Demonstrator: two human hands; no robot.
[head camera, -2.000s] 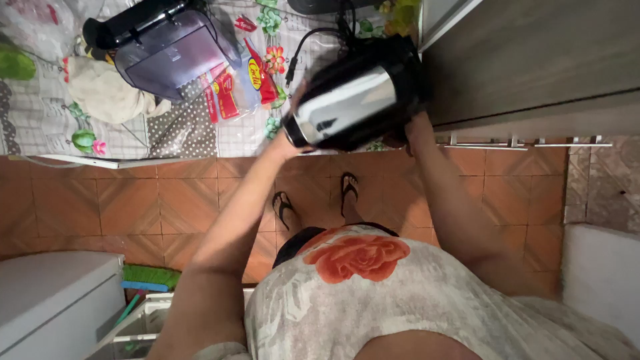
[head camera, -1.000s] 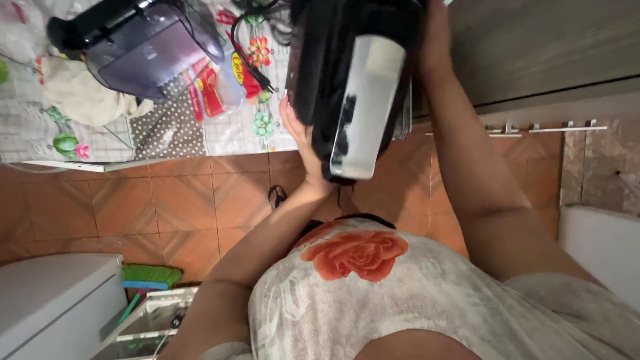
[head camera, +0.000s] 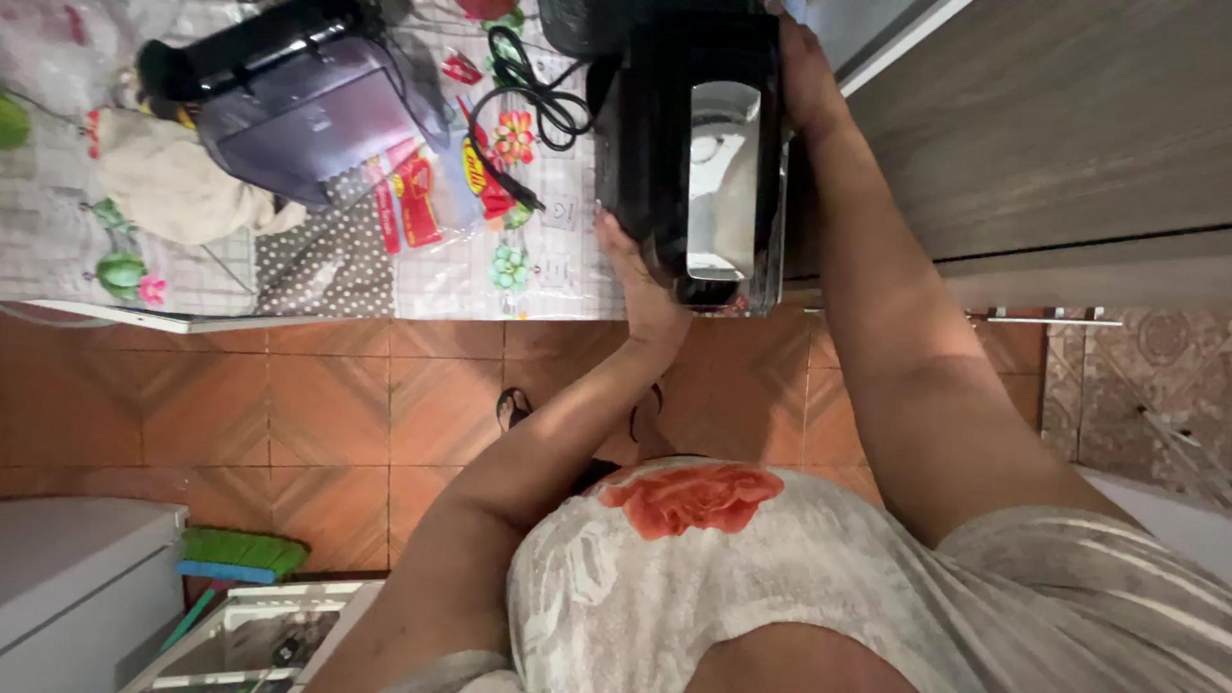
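A black kitchen appliance with a shiny metal panel (head camera: 722, 183) stands at the right end of the covered table. Against its lower left side lies my left hand (head camera: 635, 269), with part of the palm hidden by the body. My right hand (head camera: 807, 77) is on its far right side, fingertips near the top edge of the view. Both hands hold the appliance between them. A black power cord (head camera: 520, 91) with a plug lies loosely coiled to its left. Farther left rests a clear, dark-tinted plastic container with a black top part (head camera: 308, 125).
A cream cloth (head camera: 173, 178) and red-and-yellow plastic packets (head camera: 419, 197) lie on the flowered plastic tablecloth (head camera: 568, 279). Close at the right stands a grey wooden cabinet (head camera: 1068, 125). A green broom (head camera: 241, 551) and a white rack (head camera: 260, 626) are on the tiled floor behind, at the lower left.
The appliance was tilted in my hands two seconds ago; it has turned more upright in the view and moved farther back onto the table. My right hand has moved up along its side.
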